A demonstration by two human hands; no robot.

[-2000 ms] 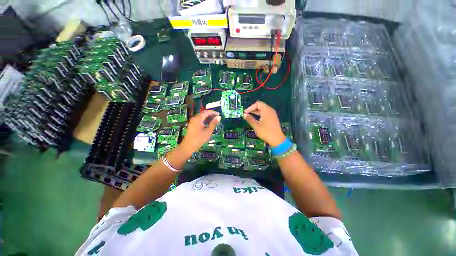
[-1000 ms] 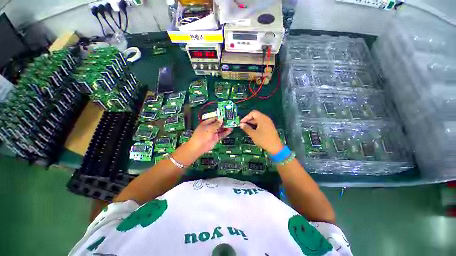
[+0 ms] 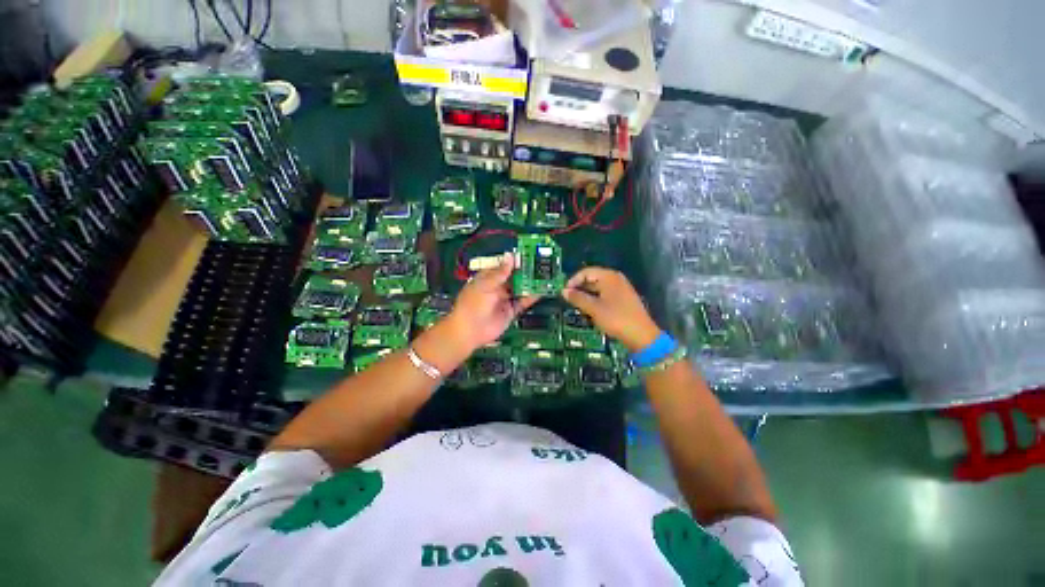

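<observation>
A green circuit board [image 3: 539, 264] with a dark display is raised above the mat in front of me. My left hand [image 3: 490, 300] holds it by its left and lower edge. A small white connector [image 3: 487, 263] on a red lead sticks out at the board's left side. My right hand [image 3: 610, 307] is at the board's lower right corner, fingertips pinched on a small dark piece, perhaps a probe. Whether that piece touches the board is too small to tell. More circuit boards [image 3: 317, 342] lie around and below my hands.
Upright boards fill racks [image 3: 218, 161] at left, beside an empty black slotted rack [image 3: 224, 310]. A dark smartphone [image 3: 370, 170], power supply [image 3: 476, 120] and white instrument [image 3: 590, 98] stand behind. Clear trays [image 3: 733, 252] are at right. A red lead [image 3: 590, 216] crosses the mat.
The view has shifted to the right. The left hand now grips the board, after being slightly apart from it two seconds ago. The right hand stays at the board's lower right corner.
</observation>
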